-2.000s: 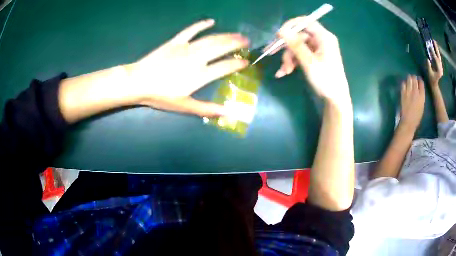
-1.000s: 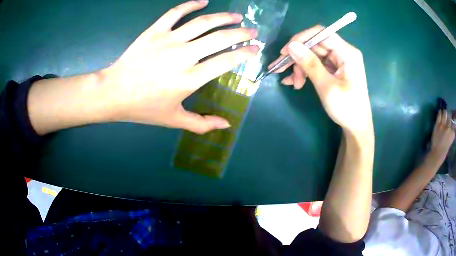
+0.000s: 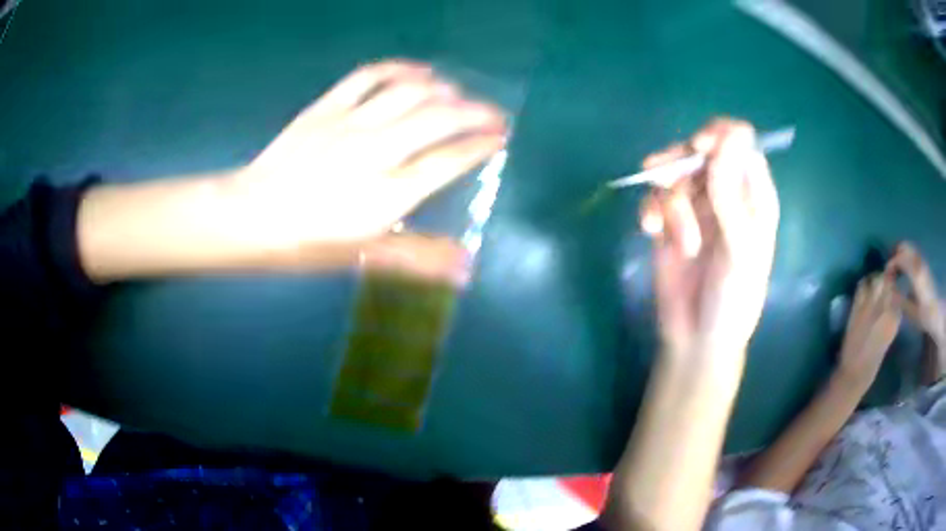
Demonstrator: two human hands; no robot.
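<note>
The tape backing sheet [image 3: 392,347] lies on the green bench, yellow-green at its near end and clear and shiny along its upper right edge. My left hand [image 3: 373,166] lies over the sheet's upper part, its thumb across the sheet and its fingers together and blurred; whether it grips the sheet is not clear. My right hand [image 3: 716,228] holds the silver tweezers [image 3: 679,169] off to the right of the sheet, tip pointing left. A small, blurred yellow-green piece, probably tape [image 3: 596,198], shows at the tweezer tip.
The green bench top [image 3: 228,353] has a curved near edge, and a pale strip [image 3: 851,73] curves across the far right. Another person's hands [image 3: 871,322] are at the right, by a small dark object. Red and white shapes [image 3: 581,493] show below the bench edge.
My right hand with the tweezers has moved right, away from the sheet, and a yellow-green piece now shows at the tip. My left hand's fingers have drawn together. The sheet appears lower in view.
</note>
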